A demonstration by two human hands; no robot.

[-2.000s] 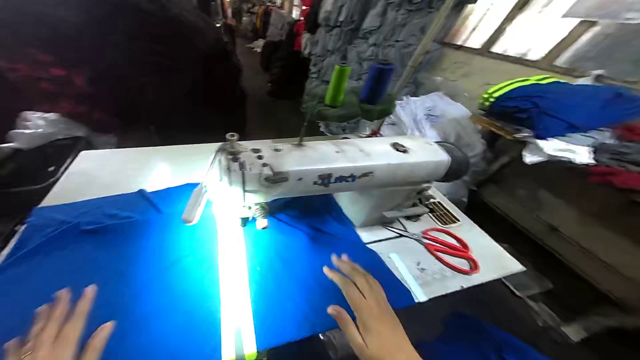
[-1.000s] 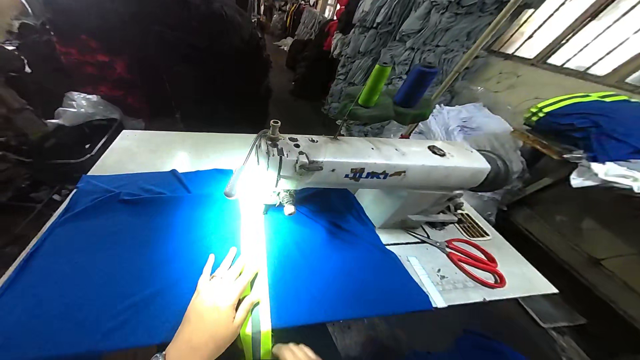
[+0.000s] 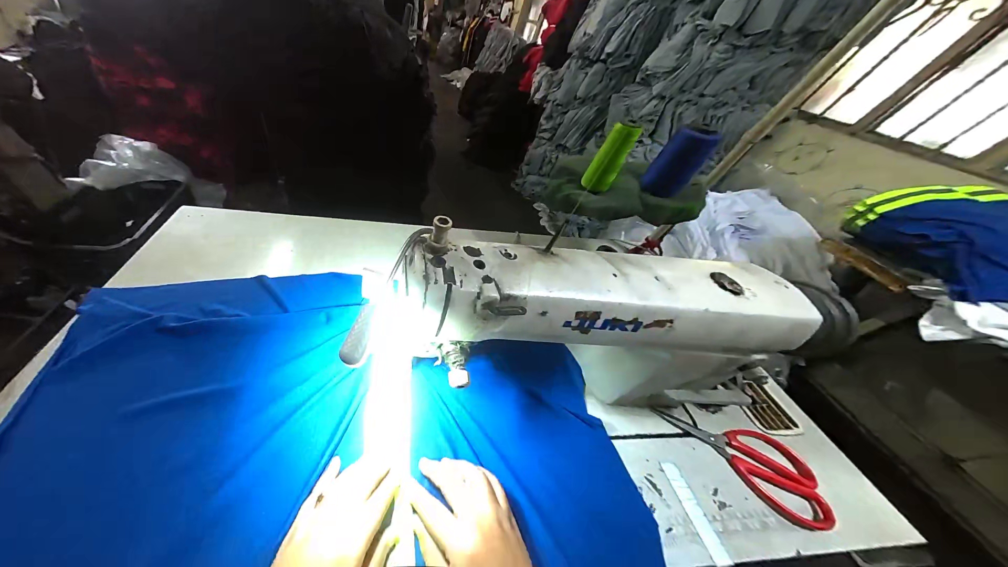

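Note:
Blue fabric (image 3: 197,425) lies across the bed of a white Juki sewing machine (image 3: 614,295). A light-coloured strip (image 3: 387,417), washed out by the machine's bright lamp, runs over the fabric from the needle area towards me. My left hand (image 3: 339,512) presses on the fabric along the strip's left side. On the strip's right side rests my right hand (image 3: 468,512), its thumb close to the left one. Both hands lie with fingers towards the needle area, which glare hides. Whether the fingertips pinch the strip cannot be told.
Red-handled scissors (image 3: 776,476) lie on the white table (image 3: 236,236) right of the fabric, beside a pale ruler-like strip (image 3: 697,512). Green (image 3: 612,157) and blue thread cones (image 3: 679,161) stand behind the machine. Blue garments with yellow-green stripes (image 3: 937,228) are piled at the right.
My left hand was spread on the fabric at far left, then moved right to the strip. My right hand, earlier over the fabric's right part, is now beside the left at the strip.

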